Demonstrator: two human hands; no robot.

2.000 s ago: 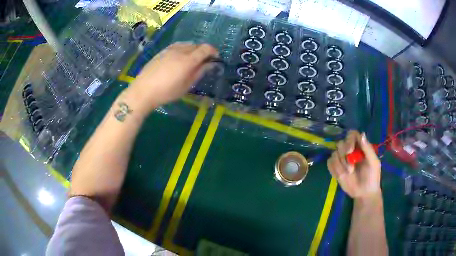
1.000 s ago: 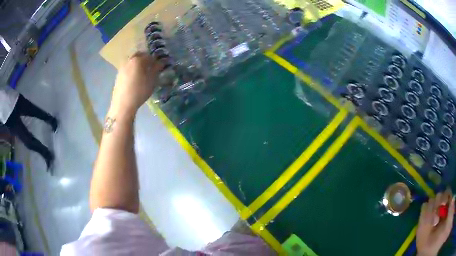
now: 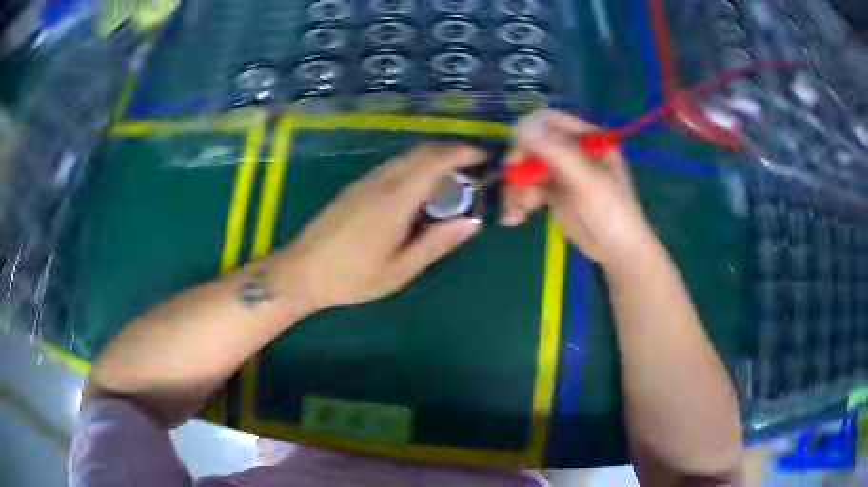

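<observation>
A small round speaker driver (image 3: 451, 197) with a pale centre is between the thumb and fingers of my left hand (image 3: 381, 224), over the middle of the green mat. The spot under it is hidden. My right hand (image 3: 571, 185) holds a red test clip (image 3: 528, 172) just right of the driver, its tip close to the driver's edge. Blur hides whether the tip touches. A red test lead (image 3: 647, 121) runs from the clip to the upper right.
A clear blister tray with rows of ringed drivers (image 3: 385, 67) lies behind my hands. More trays lie at right (image 3: 809, 295) and far left (image 3: 48, 190). A green card (image 3: 357, 419) is at the mat's front edge. Yellow tape (image 3: 552, 314) marks the mat.
My left hand has come from the left tray to the mat's centre and is on a driver. My right hand has brought the red clip beside it. The view has swung back right.
</observation>
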